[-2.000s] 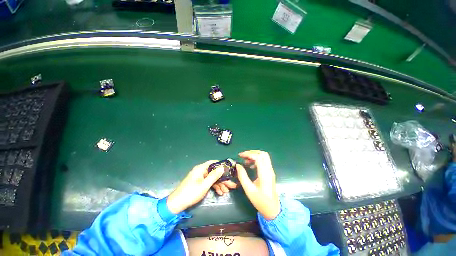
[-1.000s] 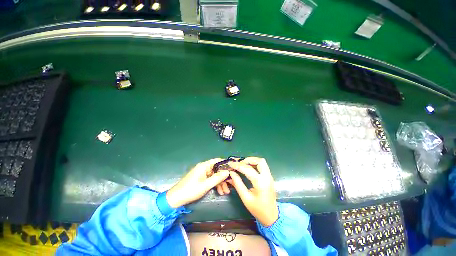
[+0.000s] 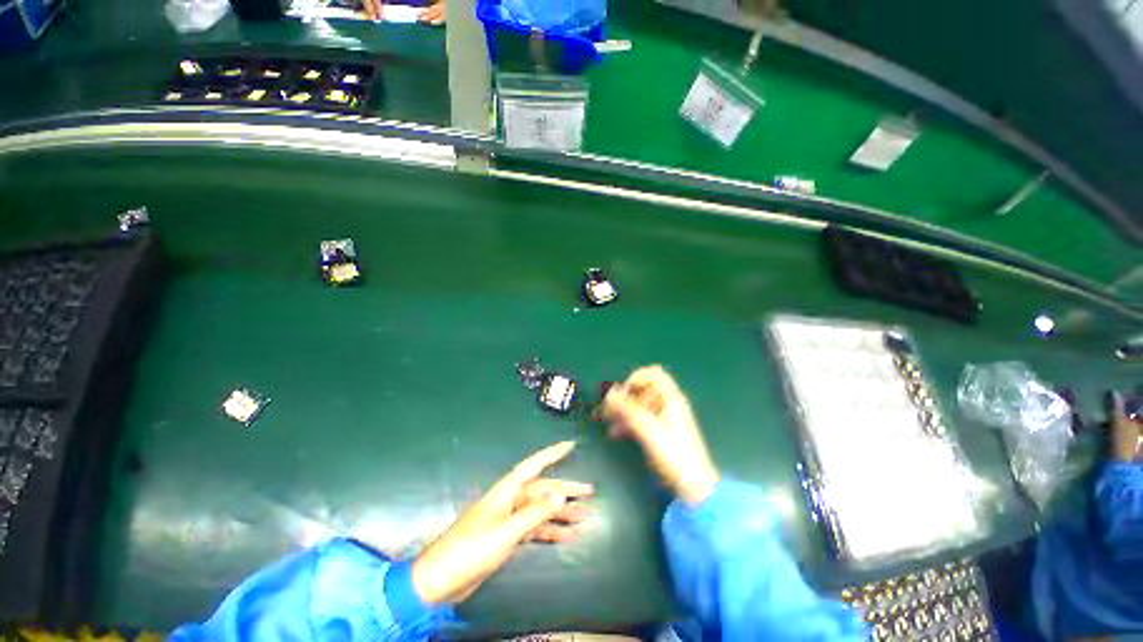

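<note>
My left hand (image 3: 508, 524) is above the bench with fingers apart and nothing in it. My right hand (image 3: 656, 420) is farther forward, blurred, its fingertips closed on a small dark piece (image 3: 605, 394), mostly hidden by the fingers. Just left of that piece lies an open black case with a pale face (image 3: 558, 393), with a small dark module (image 3: 530, 374) beside it. Another such case (image 3: 599, 290) lies farther back. A case with a yellowish face (image 3: 341, 268) lies back left. A pale square part (image 3: 242, 405) lies alone at left.
A large black tray (image 3: 75, 326) stands at left. At right are a clear blister tray (image 3: 865, 439), a lower parts tray (image 3: 921, 606), a black pocket tray (image 3: 900, 272) and a crumpled clear bag (image 3: 1022, 408). Another person's hand (image 3: 1124, 433) shows at the right edge.
My hands have separated from the dark unit they held together. My right hand has moved forward with a dark piece; my left hand has opened. The view has shifted, showing more beyond the bench.
</note>
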